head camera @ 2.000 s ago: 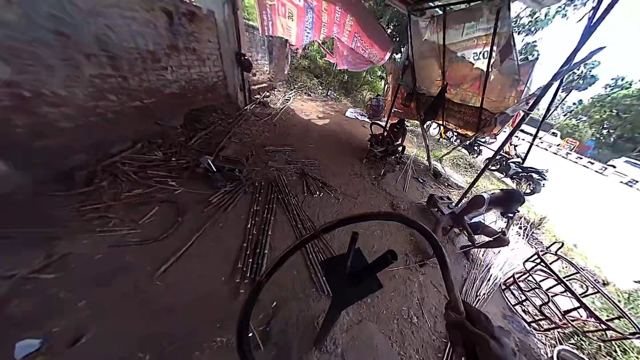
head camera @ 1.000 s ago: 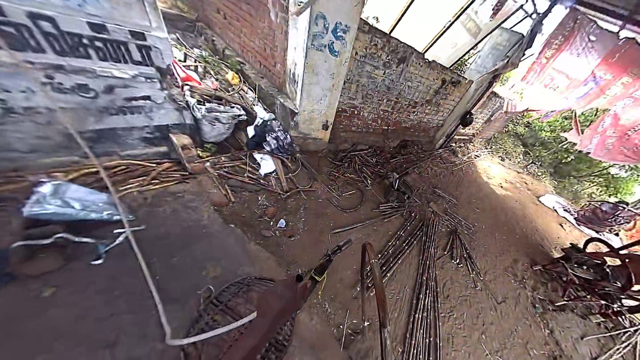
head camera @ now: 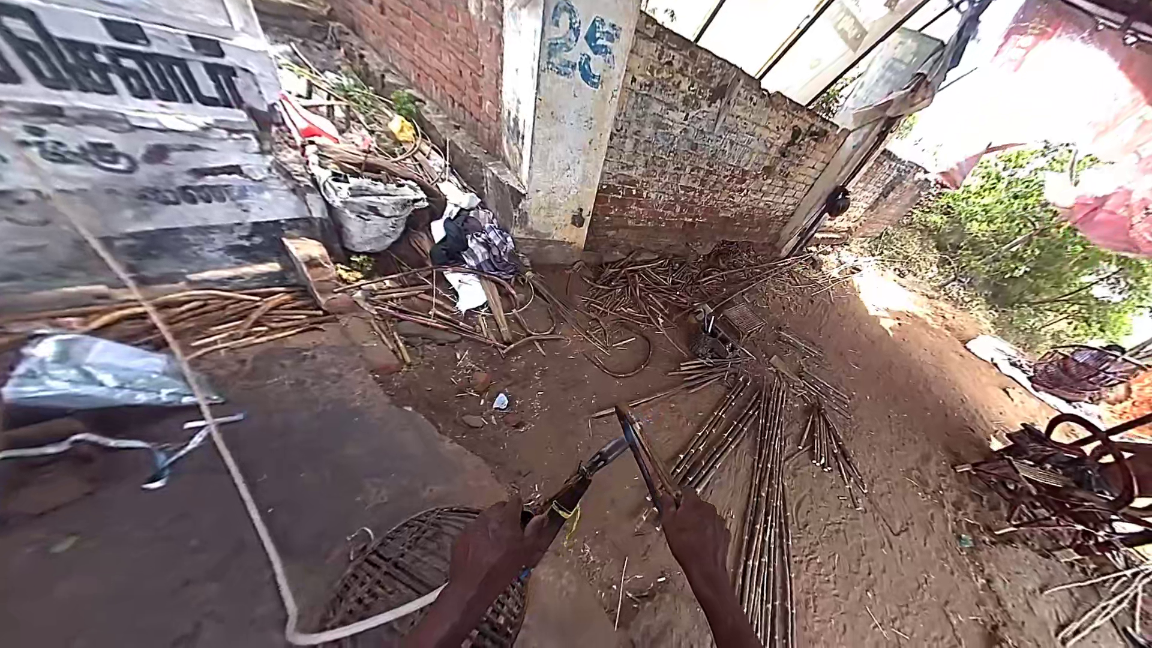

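My left hand is closed around a long dark tool with a metal tip and a yellow tie; its exact kind is unclear. My right hand grips a brown cane hoop, seen nearly edge-on. The tool's tip lies close to the hoop in the view; whether they touch cannot be told. Beneath my left forearm sits a round woven basket, partly hidden. A pale hose or rope loops down from the upper left and passes behind that forearm.
Bundled canes lie on the dirt floor right of my hands. Loose canes are heaped by the brick wall. Sticks, a plastic sheet and a filled sack stand or lie leftward. Dark curved frames are at right.
The view has swung left since two seconds ago. My left hand and the tool have moved farther into view than one second ago, and my right hand now shows on the hoop.
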